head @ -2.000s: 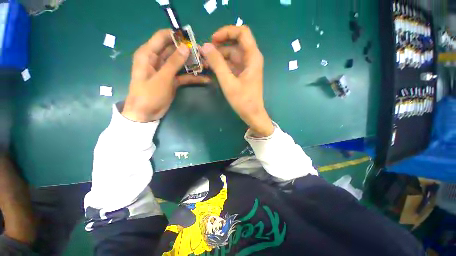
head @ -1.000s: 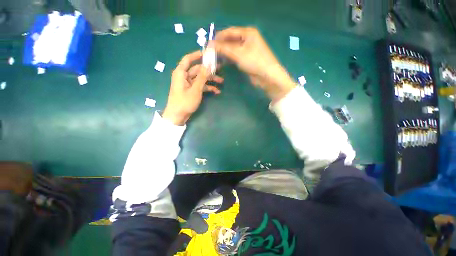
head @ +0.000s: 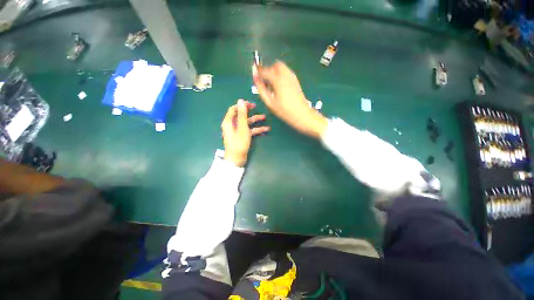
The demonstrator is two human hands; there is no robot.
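Note:
My right hand (head: pixel 282 94) reaches forward over the green bench and holds a small electronic module (head: pixel 256 61) by its near end; the hand is slightly blurred. My left hand (head: pixel 239 132) is nearer to me, just left of it, with its fingers apart. Nothing shows clearly in it, though something tiny and pale at the thumb tip cannot be told. Small white pads lie around the hands, one (head: pixel 254 89) between them and one (head: pixel 318 105) right of the right wrist.
A blue bin (head: pixel 167 99) heaped with white pieces stands left, beside a slanted metal post (head: pixel 167 44). Single modules (head: pixel 329 53) lie along the far side. A black tray (head: pixel 497 170) of modules is at right. A dark sleeve of another person (head: pixel 58 228) is at lower left.
The view has shifted, showing more of the far bench. My hands, together at the module, have come apart; the right hand has carried the module forward and the left hand has let go.

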